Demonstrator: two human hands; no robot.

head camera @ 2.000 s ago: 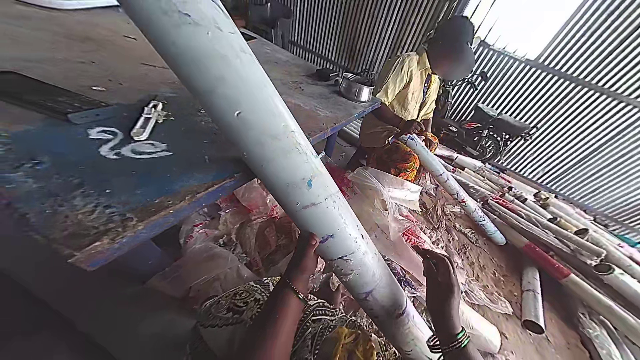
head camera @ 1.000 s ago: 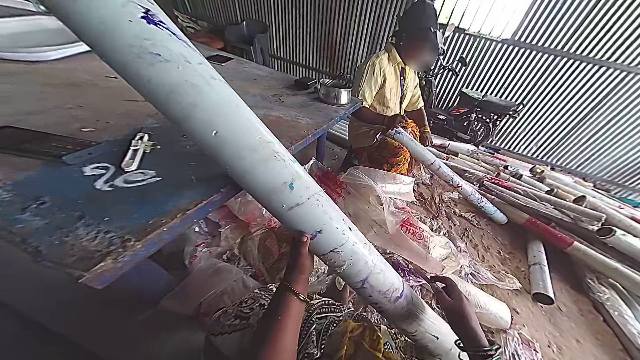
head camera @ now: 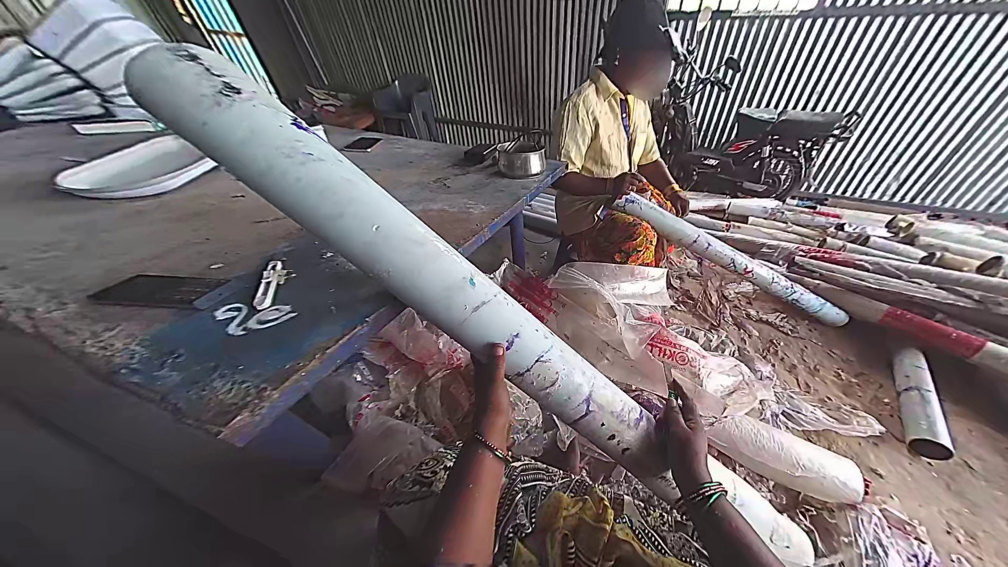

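A long pale tube (head camera: 378, 236), smeared with purple and dark marks, slants from the upper left over the table to the lower right across my lap. My left hand (head camera: 491, 394) grips its underside near the middle, thumb up. Lower down, my right hand (head camera: 683, 437) lies against the tube's right side; its fingers are bent, and whether it grips is unclear. On the table's blue patch lies a white cutter-like tool (head camera: 270, 285), beside a painted white mark. Crumpled clear plastic bags (head camera: 417, 378) with red print lie beneath and beyond the tube.
The worktable (head camera: 315, 370) stands at my left, holding a dark flat plate (head camera: 157, 290), a white tray-like piece (head camera: 134, 167) and a metal pot (head camera: 521, 160). A seated person (head camera: 602, 142) holds another marked tube (head camera: 732, 260). Several tubes (head camera: 929, 327) lie on the floor at right; a motorcycle (head camera: 768, 150) stands behind.
My right hand was raised off the tube two seconds ago and is now against it. The tube's upper end has come into view as the view shifted.
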